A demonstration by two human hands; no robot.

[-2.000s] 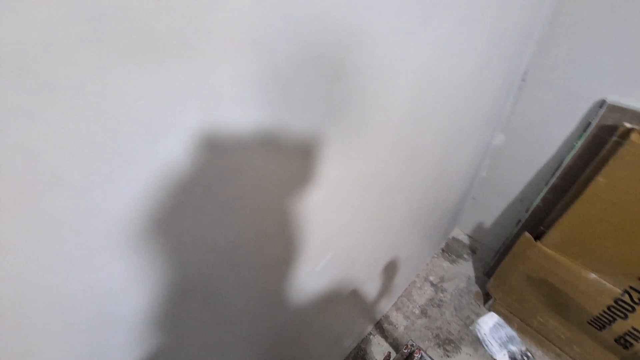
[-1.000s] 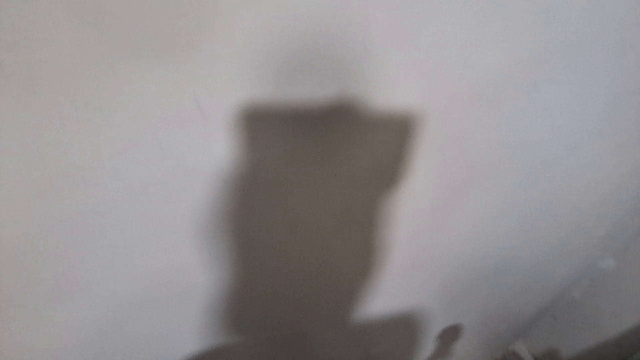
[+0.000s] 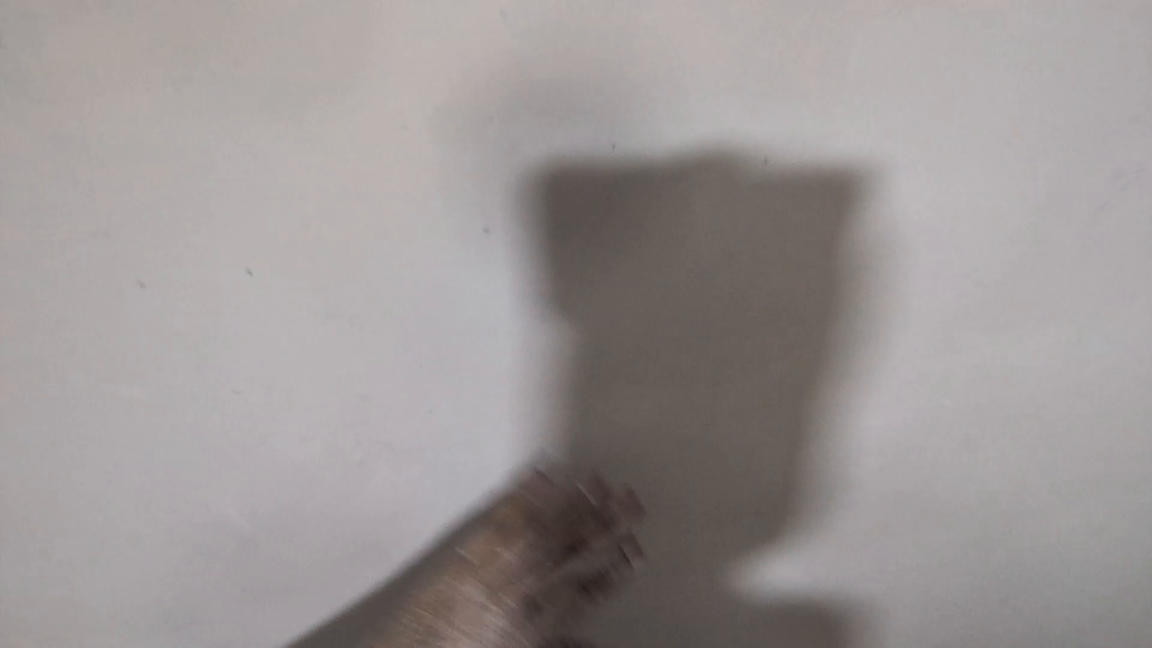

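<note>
My left hand [image 3: 549,549] reaches in from the bottom edge, left of centre, in front of a pale, smooth wall [image 3: 270,360]. It is badly blurred; its fingers point to the right and look partly bent. Whether it holds anything or touches the wall cannot be told. My right hand is out of view. A broad dark shadow [image 3: 702,342] falls on the wall above and to the right of my left hand.
The wall fills the whole background and bears a few tiny dark specks. Another piece of shadow [image 3: 810,621] lies at the bottom, right of centre.
My left hand has come into view at the bottom. The view has swung away from the floor and the cardboard at the right, so the wall now fills it.
</note>
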